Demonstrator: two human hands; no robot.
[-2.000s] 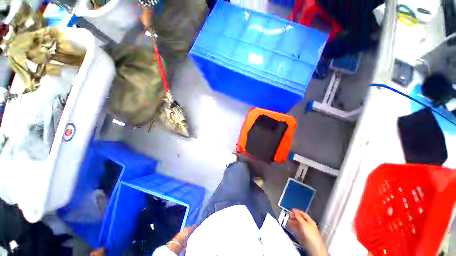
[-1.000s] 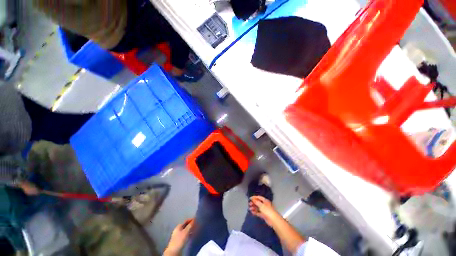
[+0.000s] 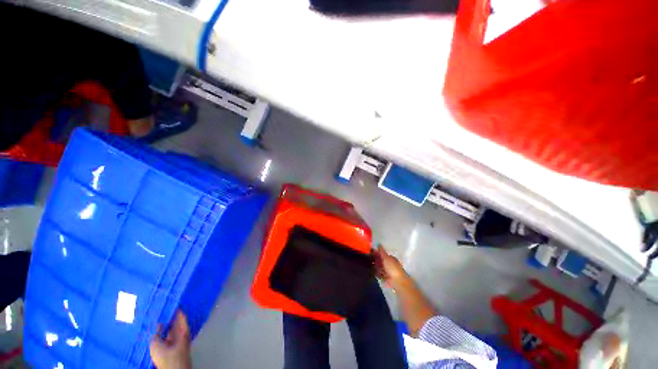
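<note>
A red-orange stool point(image 3: 263, 277) stands on the floor in front of my legs, with black fabric panels point(image 3: 317, 270) lying on its seat. My right hand point(image 3: 387, 267) is at the right edge of the stool and panels; its fingertips are partly hidden, and I cannot tell if they grip anything. My left hand point(image 3: 171, 342) is at the lower right side of a large overturned blue crate point(image 3: 123, 230), fingers apart; whether it touches the crate is unclear.
A white machine table point(image 3: 346, 72) crosses the top, with a large red stool point(image 3: 563, 94) and dark fabric on it. Its legs and a blue pedal point(image 3: 406, 184) are below. A seated person's dark-clothed leg is upper left. Another red stool point(image 3: 552, 324) stands lower right.
The view has turned and come closer to the stool with the panels. My right hand has moved up beside that stool. My left hand has moved left, to the blue crate.
</note>
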